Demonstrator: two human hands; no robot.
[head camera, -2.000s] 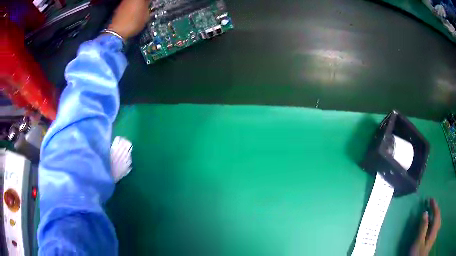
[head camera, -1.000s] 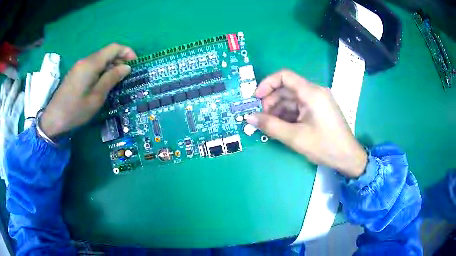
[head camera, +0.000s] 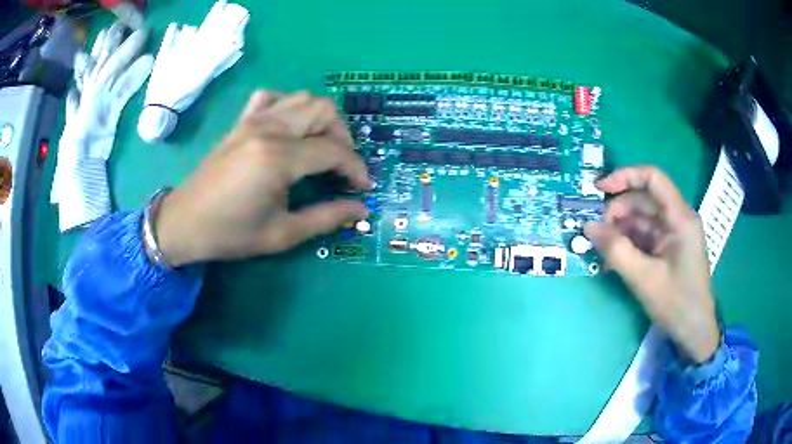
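Observation:
A green assembled circuit board (head camera: 460, 186) lies component side up on the green mat, its terminal block row along the far edge and a red block at its far right corner. Two Ethernet ports sit on the near edge. My left hand (head camera: 282, 178), bare and blurred, is over the board's left end, thumb and index fingertip apart, with nothing seen between them. My right hand (head camera: 651, 234), bare, is at the right end, its thumb and fingertips at the edge. Whether it grips the board cannot be told.
White knitted gloves (head camera: 187, 65) lie at the far left, beside a pale control panel (head camera: 22, 195) at the left edge. A black label holder box (head camera: 751, 139) stands at the right, and a long white label strip (head camera: 719, 204) runs from it towards me, passing behind my right hand.
The board came from the dark conveyor onto the mat between both hands. In the last second it turned nearly square to me and shows further right. My left hand has shifted onto its left end.

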